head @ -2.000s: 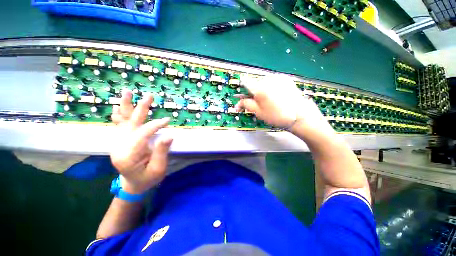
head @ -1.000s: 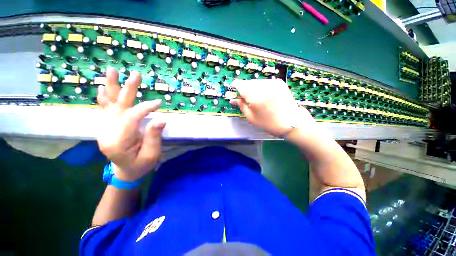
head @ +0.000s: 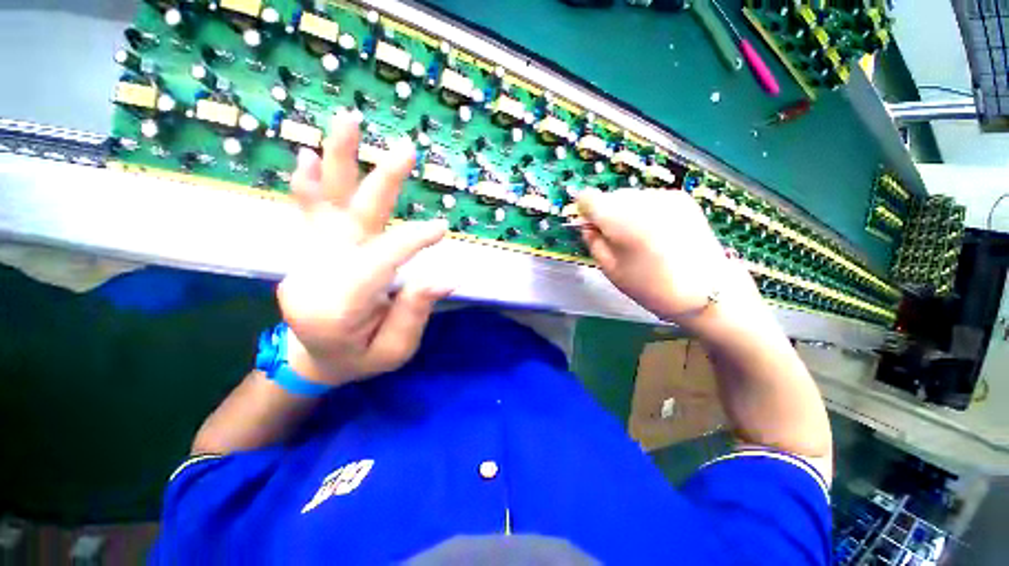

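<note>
A long green populated PCB panel point(head: 260, 80) lies on the conveyor, with rows of yellow blocks and small round parts. My left hand point(head: 360, 260), with a blue band at the wrist, is spread over the panel's near edge, fingers apart, and holds nothing visible. My right hand point(head: 653, 249), with a thin bracelet, is at the panel's near right part. Its thumb and fingertips are bent together at the yellow blocks. Whether it pinches a part is hidden by the fingers.
The pale conveyor rail point(head: 144, 221) runs along my body. More panels point(head: 819, 245) continue right. On the green bench are a pink-handled tool point(head: 760, 66), a dark red tool point(head: 790, 113) and another panel point(head: 824, 39). Cardboard point(head: 673, 387) lies below the rail.
The view has turned and shifted, so the rail slants more. Since the first frame, a dark gap shows between the panels. My right fingertips remain at the near row of yellow blocks; my left hand stays spread.
</note>
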